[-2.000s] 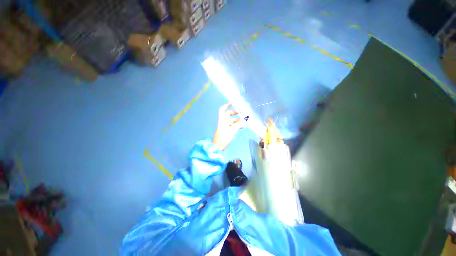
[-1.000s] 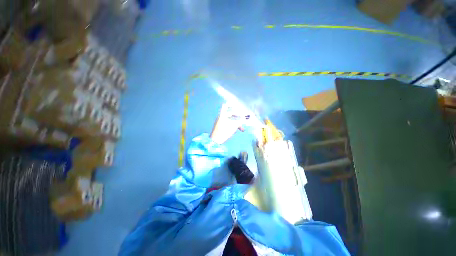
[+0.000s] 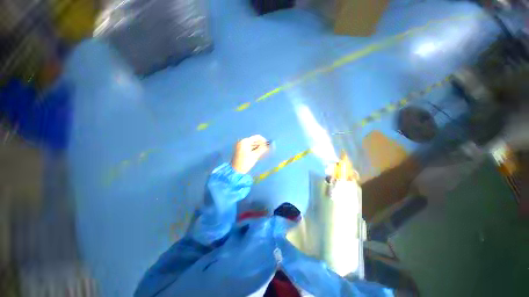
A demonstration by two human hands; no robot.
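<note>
My left hand (image 3: 249, 153) is raised over the floor, bare and blurred, with curled fingers. A tiny dark spot shows at its fingertips, too blurred to tell what it is. My right hand (image 3: 343, 169), with yellow-orange finger cots, is at the far end of a pale sheet stack (image 3: 345, 232) held against my right front. Clear film (image 3: 316, 130) with strong glare trails forward from the right fingertips. The right palm is hidden. The two hands are apart.
A green bench top (image 3: 464, 232) is at the right, with brown cardboard (image 3: 383, 152) and dark legs beside it. A film-wrapped grey stack (image 3: 156, 35) stands at the upper left. Blurred blue and brown goods line the left. Yellow lines cross the blue floor.
The view has turned and moved past the carton stacks. My left hand has moved left, away from the film and my right hand. The right hand still holds the stack and film.
</note>
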